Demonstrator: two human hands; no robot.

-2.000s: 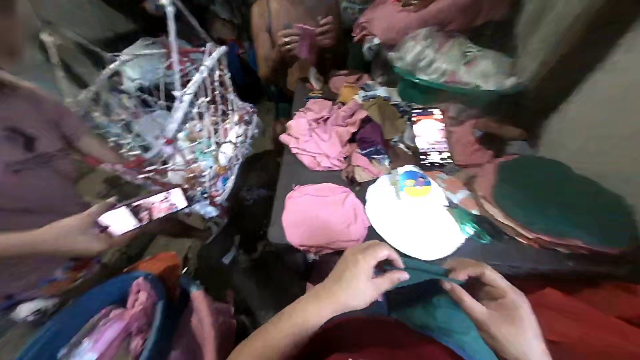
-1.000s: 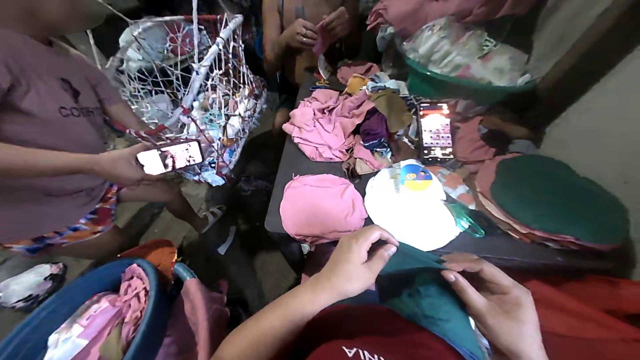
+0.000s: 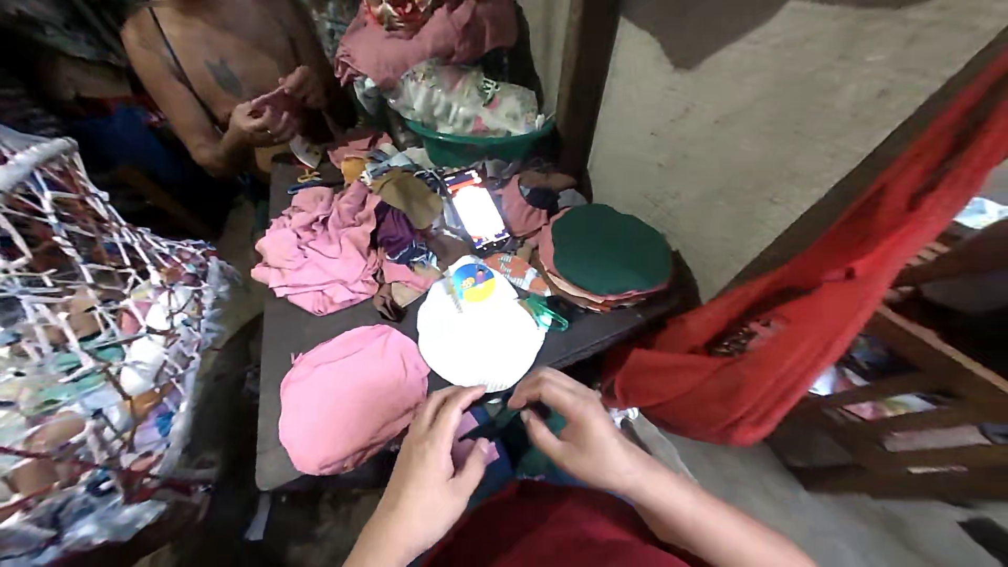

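My left hand [image 3: 441, 457] and my right hand [image 3: 571, 429] are close together over my lap, at the table's near edge. Dark green cloth [image 3: 543, 457] lies between and below them; blur hides how the fingers meet it, and a bit of pink cloth shows by my left thumb. Just beyond my hands lies a white round piece [image 3: 480, 339] with a blue and yellow label on it. To its left is a rounded pink cloth pile [image 3: 354, 402]. A stack of round cloth pieces with dark green on top [image 3: 610, 248] lies at the right.
The dark table [image 3: 276, 425] also bears crumpled pink cloth [image 3: 323, 248], mixed scraps and a lit phone [image 3: 476, 209]. Behind stands a green basin [image 3: 480, 146] with a filled plastic bag. Another person holds pink cloth at the back left. A netted hammock [image 3: 102, 331] hangs left, red cloth [image 3: 756, 354] right.
The view has swung to the right. The green cloth stretched between my hands earlier now sits lower, largely hidden. The person holding a phone at the left is out of view.
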